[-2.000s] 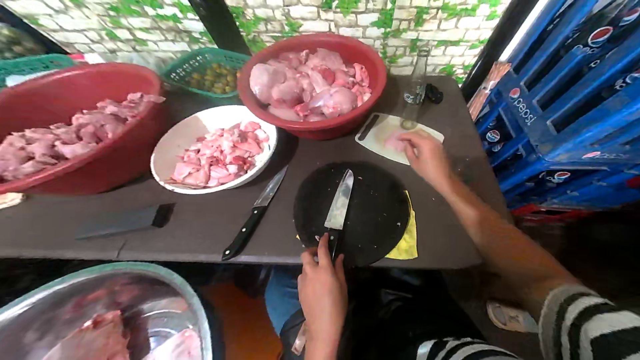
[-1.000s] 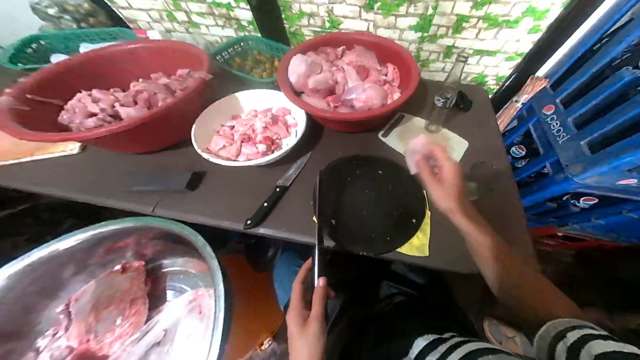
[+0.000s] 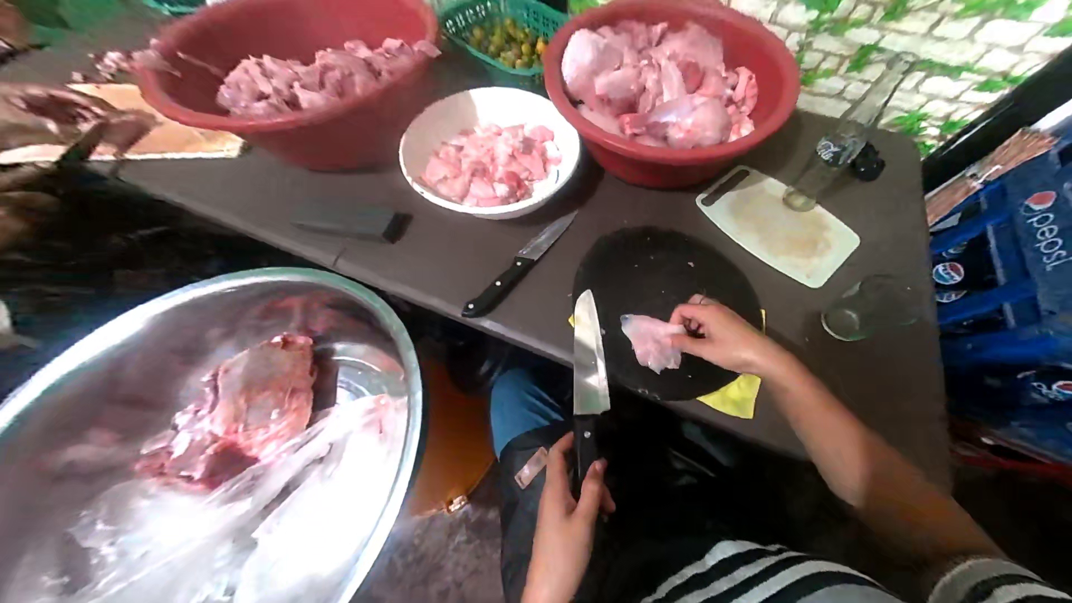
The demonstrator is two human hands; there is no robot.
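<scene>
My left hand (image 3: 574,511), at the bottom centre, grips the black handle of a kitchen knife (image 3: 590,356), its blade pointing away from me beside the round board's left edge. Pinched in the fingers of my right hand (image 3: 720,335) is a piece of pale raw meat (image 3: 653,342), held over the round black board (image 3: 670,268). A yellow cloth (image 3: 737,396) sticks out from under that board. A second black-handled knife (image 3: 519,266) lies on the table to the left. Behind it stands a white bowl (image 3: 410,159) of small raw meat pieces.
Two red basins (image 3: 335,138) of raw meat and a green basket (image 3: 452,25) stand behind. To the right are a white cutting board (image 3: 825,251), a glass bottle (image 3: 837,151), a drinking glass (image 3: 850,314) and blue crates (image 3: 997,327). A large metal basin (image 3: 402,368) holds meat at the lower left.
My right hand has moved from the white cutting board to the round black board, bringing the meat piece. My left hand has lifted the knife off the round board. The view has shifted.
</scene>
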